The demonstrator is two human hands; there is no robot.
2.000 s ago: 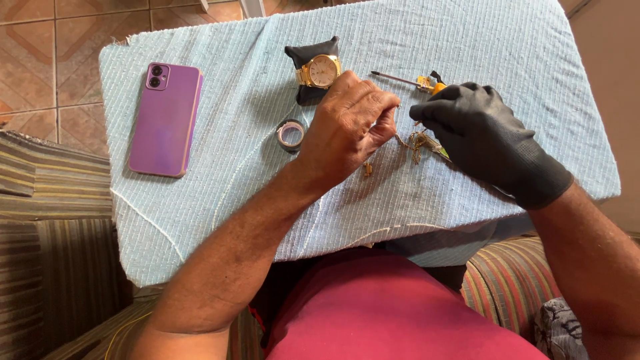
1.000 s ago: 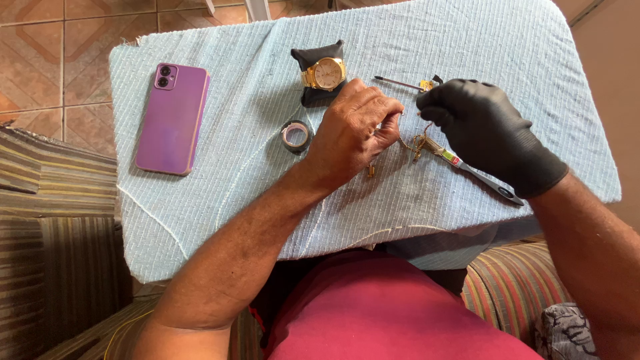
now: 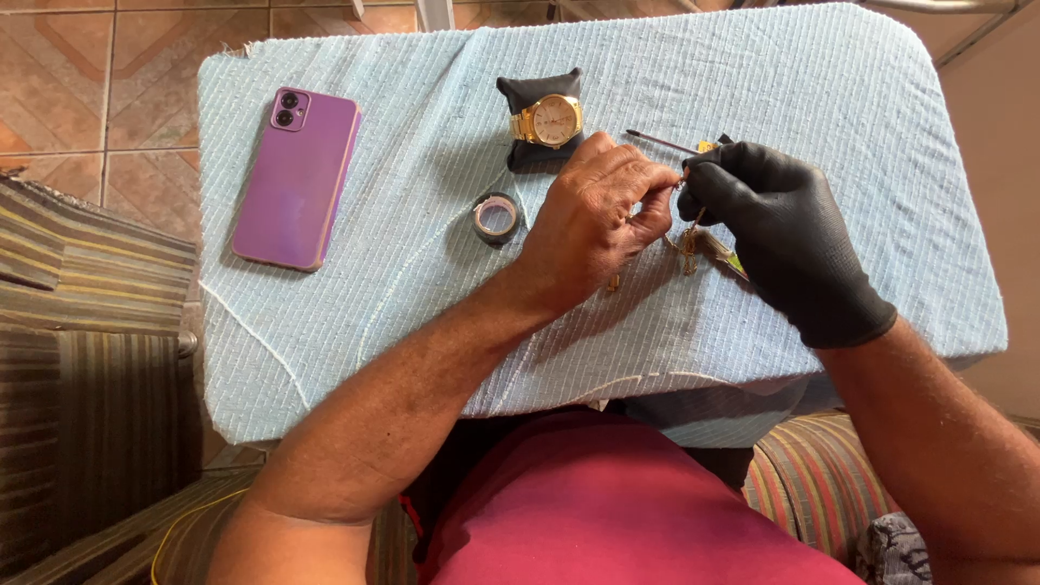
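My left hand point(image 3: 597, 219), bare, pinches part of a thin gold-coloured chain point(image 3: 689, 250) between thumb and fingertips. Facing it, my right hand point(image 3: 768, 223), in a black coated glove, grips the chain close to the left fingertips. Some of the chain hangs between the hands in a tangle, and a small gold-coloured piece point(image 3: 613, 283) shows below the left hand. Partly under the right hand lies a brush-like tool point(image 3: 721, 250), its bristle end showing. A screwdriver point(image 3: 662, 142) with a dark shaft lies beyond the gloved fingers, its handle mostly hidden.
On the blue cloth-covered table point(image 3: 439, 325), a gold-coloured wristwatch point(image 3: 556, 120) is strapped round a black cushion point(image 3: 543, 158) beyond my left hand. A roll of dark tape point(image 3: 496, 218) sits left of that hand. A purple smartphone point(image 3: 299, 179) lies farther left. Striped seats border the table.
My gloved right hand has shifted slightly and now covers most of the brush-like tool, whose handle showed a second ago. Both hands have stayed close together at the chain.
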